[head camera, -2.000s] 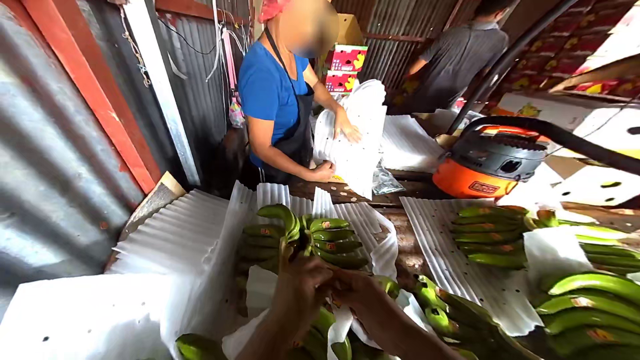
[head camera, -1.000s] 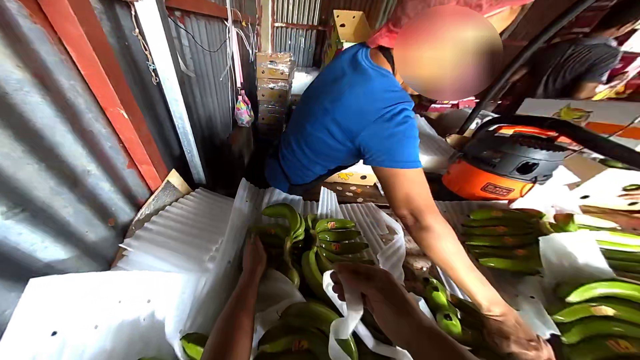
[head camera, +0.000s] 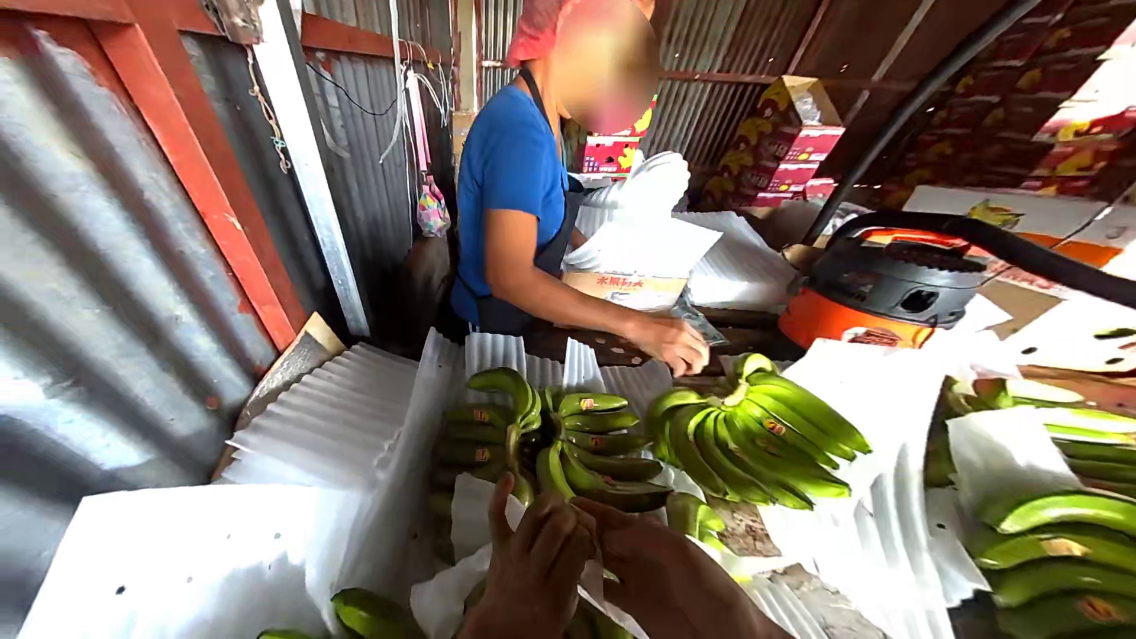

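My left hand point(head camera: 537, 559) and my right hand point(head camera: 657, 564) meet low in the middle, fingers curled on a strip of white foam sheet point(head camera: 475, 515). Just beyond them green bananas point(head camera: 603, 444), some with small stickers, lie in rows inside a foam-lined pack. Right of that, a large hand of green bananas point(head camera: 754, 426) rests with its crown up. A smaller green bunch point(head camera: 697, 519) shows beside my right hand. My palms and what lies beneath them are hidden.
Ribbed foam sheets point(head camera: 328, 408) are stacked at left. Across the table stands a person in a blue shirt point(head camera: 510, 177), one arm reaching over it. An orange and black shop vacuum point(head camera: 879, 284) sits behind at right; more bananas point(head camera: 1065, 515) lie at lower right.
The co-worker, bent over the table a second ago, stands straighter. A large banana hand now lies right of the pack. My hands, apart a second ago, are together.
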